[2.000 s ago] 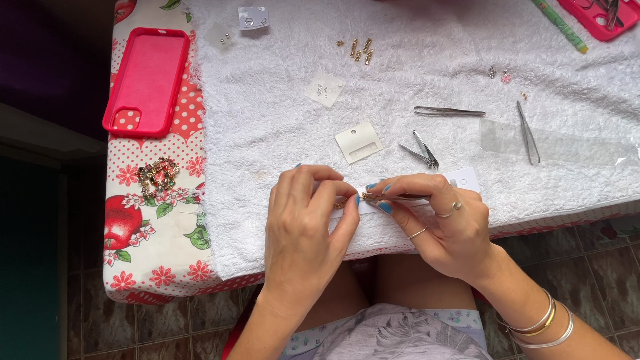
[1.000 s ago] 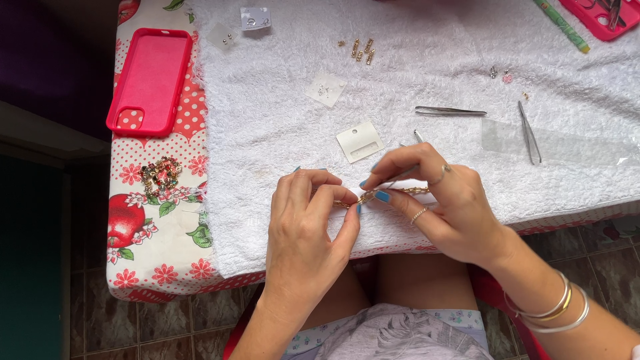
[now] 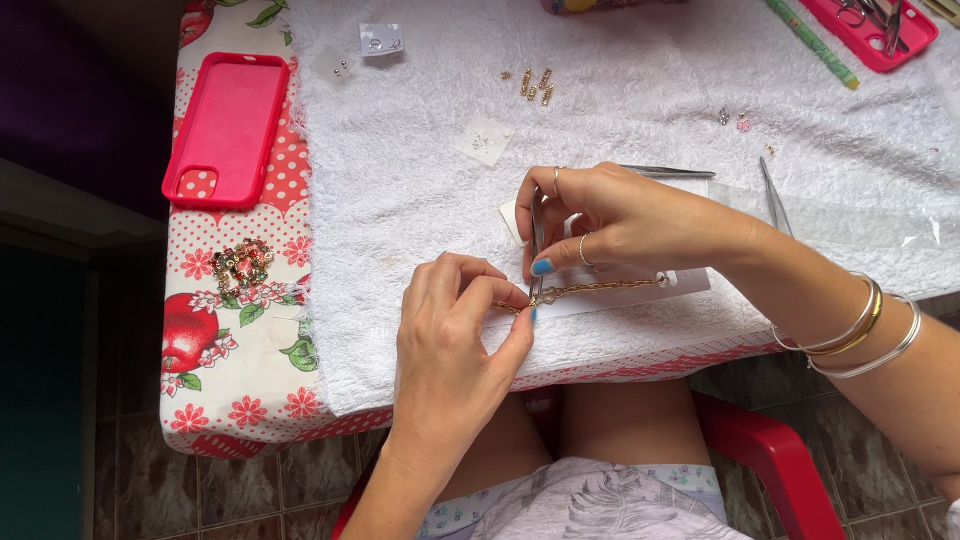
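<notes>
A gold-coloured chain (image 3: pixel 607 286) with a small clear charm (image 3: pixel 548 295) lies along a white card strip (image 3: pixel 592 302) on the towel, its right end at a hole in the card. My left hand (image 3: pixel 465 330) pinches the chain just left of the charm between thumb and finger. Above it, my right hand (image 3: pixel 600 217) grips a metal tool (image 3: pixel 536 236), pointed down with its tip at the chain beside my left thumb. The tool's upper part is partly hidden by the fingers, so its exact kind is unclear. A white card (image 3: pixel 510 219) shows partly behind my right hand.
A pink phone case (image 3: pixel 232 124) and beaded jewellery (image 3: pixel 244 266) lie at left. Gold links (image 3: pixel 536 86), small charms (image 3: pixel 743 124) and carded earrings (image 3: pixel 381 40) are on the white towel (image 3: pixel 375 187). Tweezers (image 3: pixel 667 172) lie behind my right hand, more tweezers (image 3: pixel 774 199) farther right.
My right hand has turned and now holds a metal tool upright at the chain. The small clipper-like tool seen on the towel earlier no longer shows there. The chain now lies along the card strip.
</notes>
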